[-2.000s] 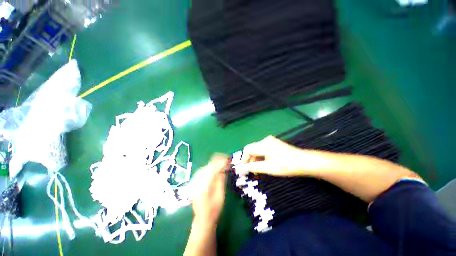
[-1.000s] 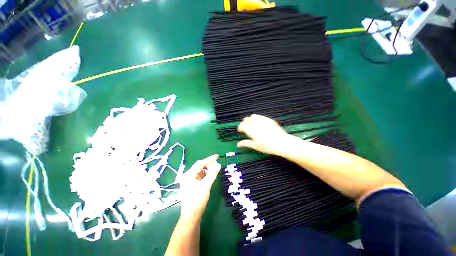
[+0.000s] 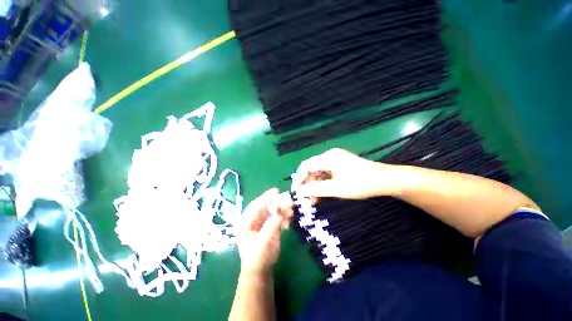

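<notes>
My right hand (image 3: 332, 174) is closed around the end of a thin black cable, above the marked cable pile (image 3: 389, 235). My left hand (image 3: 266, 226) is beside it, with its fingertips pinched near the cable end; what they hold is too small and blurred to tell. White markers (image 3: 323, 241) form a stepped row along the left ends of the near pile. A tangled white marker strip (image 3: 166, 200) lies in a heap left of my left hand.
The larger black cable pile (image 3: 345, 50) lies farther away, with a few loose cables (image 3: 370, 119) at its near edge. A crumpled clear plastic bag (image 3: 59, 144) is at the left, above a small dark bundle (image 3: 20, 244). Yellow lines (image 3: 169, 70) cross the green surface.
My right hand has come back from the near edge of the far pile to the marker row, and my left hand has moved right to meet it. The view has shifted.
</notes>
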